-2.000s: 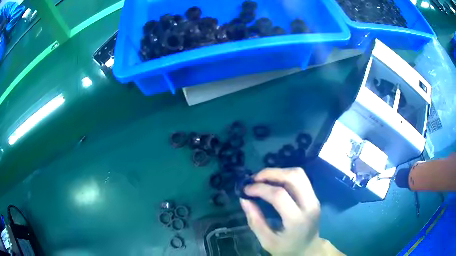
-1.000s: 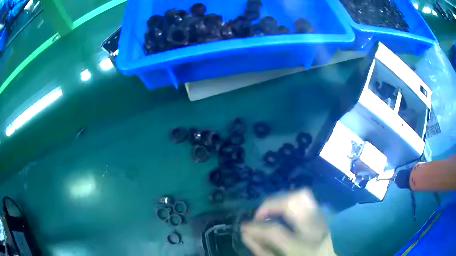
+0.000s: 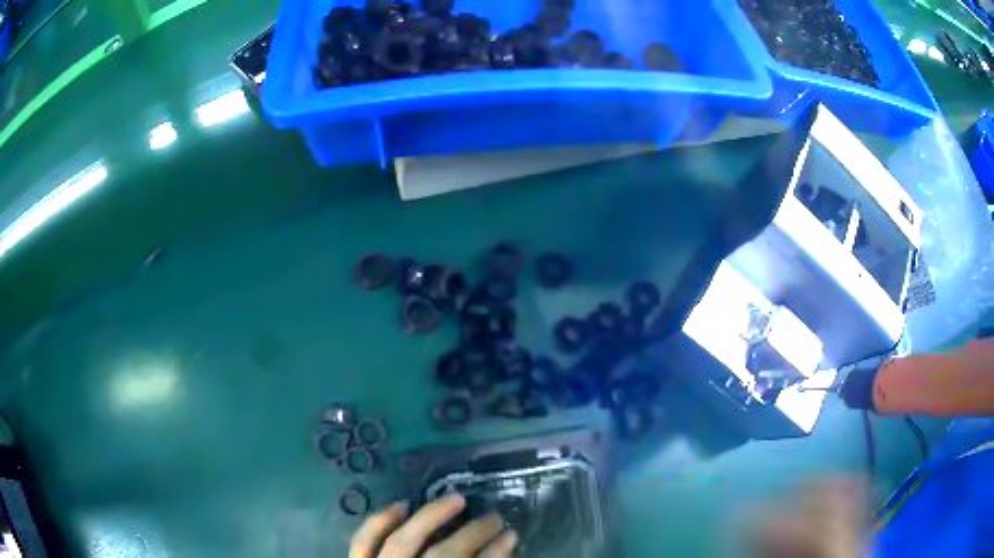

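Observation:
A black plastic housing with a clear-looking raised rim [image 3: 534, 496] lies at the near edge, on or in a dark flat fixture [image 3: 583, 441]. My left hand [image 3: 441, 532] comes in from the bottom edge, fingers bent over the housing's left part; its thumb and palm are cut off, and anything under the fingers is hidden. My right hand [image 3: 812, 523] is a blur at the bottom right, below the orange electric screwdriver [image 3: 937, 381], apart from it. Small black rings [image 3: 480, 327] lie in a loose pile beyond the housing. Thinner grey rings [image 3: 358, 458] lie to its left.
A white screw feeder [image 3: 850, 251] stands at right, the screwdriver's tip at its front. Blue bins of black rings [image 3: 523, 104] and of small dark parts [image 3: 910, 98] stand at the back, with a white strip [image 3: 469, 180] below. A dark device [image 3: 16, 501] is at far left.
My right hand has left the ring pile and the housing area and moved right. My left hand has come into view over the housing. The camera view has shifted slightly, showing more of the housing.

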